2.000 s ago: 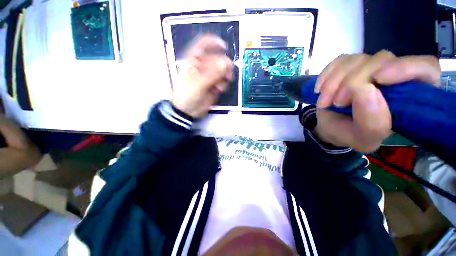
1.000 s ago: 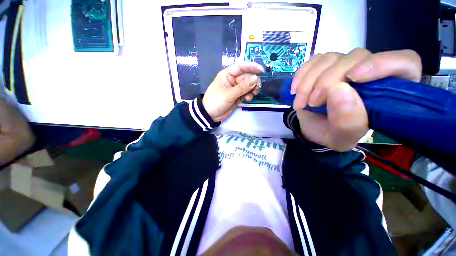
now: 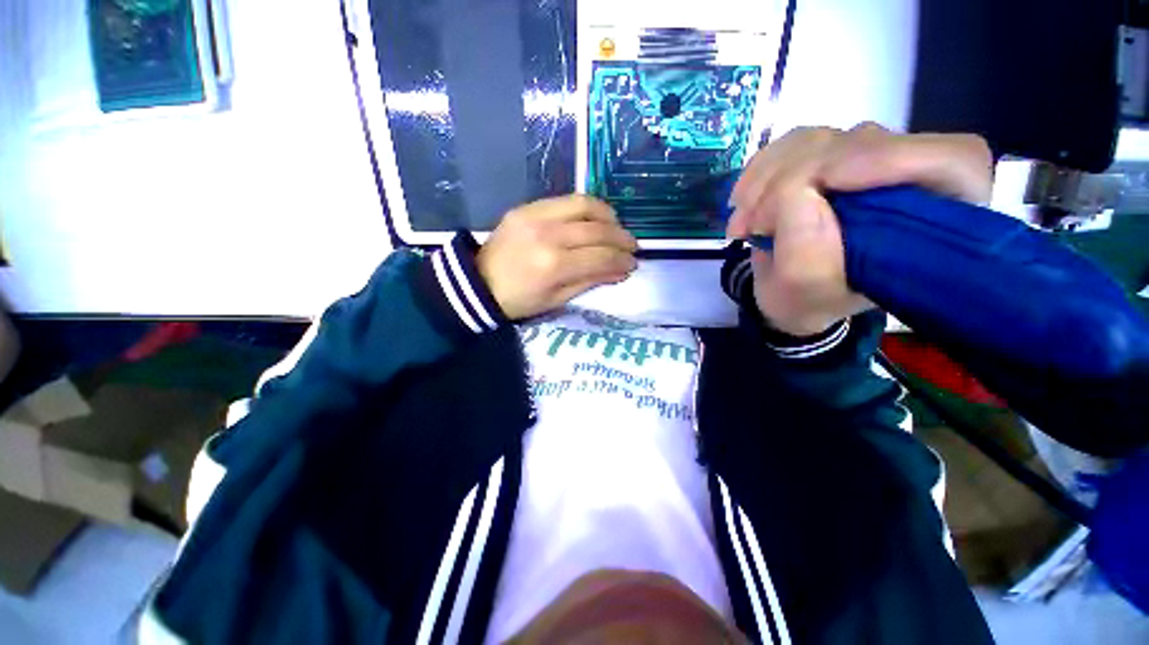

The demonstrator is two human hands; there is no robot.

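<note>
The green circuit board [image 3: 674,151] lies in the right section of the pale device frame [image 3: 416,237]. A glossy dark panel [image 3: 473,126] fills the left section. My right hand [image 3: 806,227] is closed around the blue electric screwdriver [image 3: 983,271], its body pointing out to the right. The driver's nose is mostly hidden by my fingers, near the board's lower right corner. My left hand [image 3: 557,256] lies over the frame's near edge, just left of the board's lower left corner. Its fingers are curled and their tips point down; I cannot tell whether a small part is between them.
Another green board [image 3: 145,51] in a pale frame lies at the far left. A black flat unit [image 3: 1014,76] stands at the back right, with a metal-fitted device [image 3: 1071,195] below it. Cardboard boxes [image 3: 76,454] are on the floor at left. A dark cord hangs at lower right.
My left hand has moved from over the panel to the driver's nose, then back to the frame's near edge. My right hand brought the screwdriver left and nearer the board's corner. The view has shifted.
</note>
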